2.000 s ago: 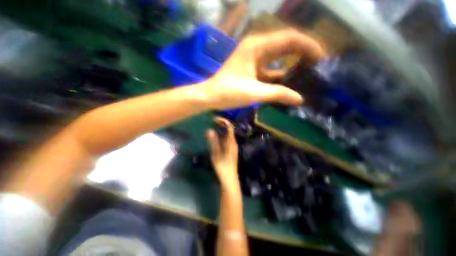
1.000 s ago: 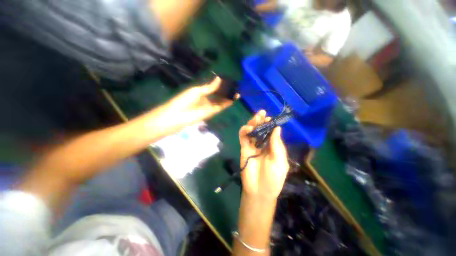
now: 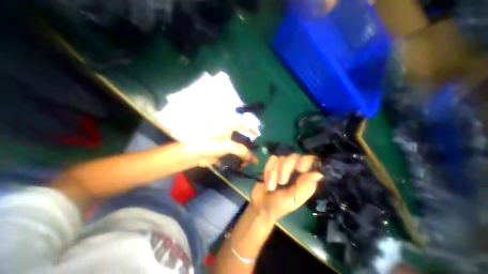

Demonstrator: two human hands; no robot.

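Note:
My left hand [image 3: 222,149] is at the bench's near edge, beside the glaring white stack [image 3: 200,107], with its fingers around a black power adapter [image 3: 231,160]. My right hand [image 3: 283,184], with a thin bracelet at the wrist, is just right of it. Its fingers and thumb are closed on the dark adapter cord [image 3: 291,180], mostly hidden in the grip. A small black piece [image 3: 250,108] lies at the stack's right edge. Blur hides finer detail.
A heap of black units and cords [image 3: 348,198] lies right of my right hand. Blue bins [image 3: 321,59] stand beyond it. A yellowish divider strip [image 3: 382,174] runs along the green bench [image 3: 262,59]. Shiny bagged units [image 3: 433,160] lie at far right, with brown cartons [image 3: 436,48] behind.
Both hands have come down towards the near edge, with the adapter and cord still held. The right-hand fingers have closed over the cord bundle. The view has shifted, putting the bins higher.

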